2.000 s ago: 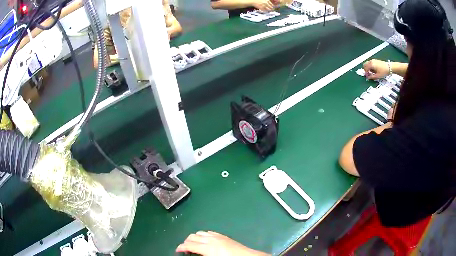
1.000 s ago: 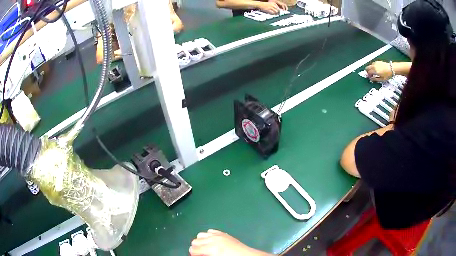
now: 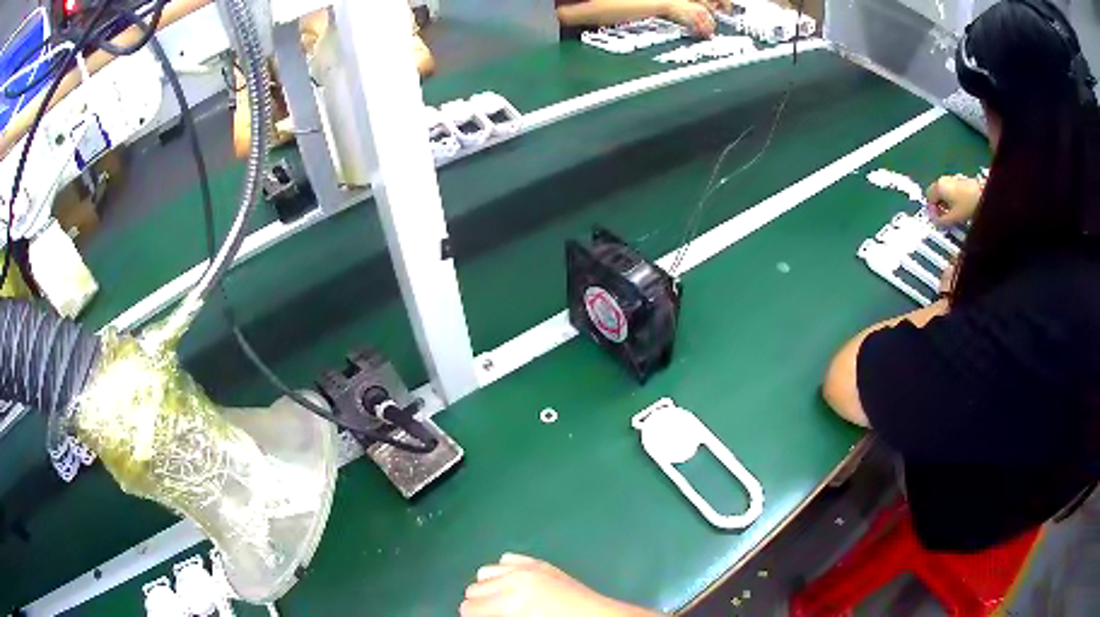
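Note:
A white loop unit (image 3: 702, 468) lies flat on the green bench, its round head towards the fan and its open loop towards the front edge. My right hand (image 3: 531, 591) is at the bottom edge, left of the unit and apart from it, and partly cut off. Its fingertips are hidden, so I cannot tell whether it holds anything. My left hand is not in view. The soldering iron (image 3: 392, 416) sits in its dark stand (image 3: 350, 380) behind the grey tip-cleaning tray (image 3: 416, 464). A small white ring (image 3: 549, 416) lies alone on the bench.
A black fan (image 3: 621, 304) stands beside the white rail. A wrapped fume hood (image 3: 259, 494) hangs at left, with more white units (image 3: 193, 591) below it. A white upright (image 3: 416, 241) rises behind the iron stand. A person (image 3: 989, 313) sits at right beside several loop units (image 3: 911, 256).
My right hand has shifted slightly right, and less of its fingers shows. The seated person's hand has moved towards the loop units. The near loop unit and iron stay on the bench and in the stand.

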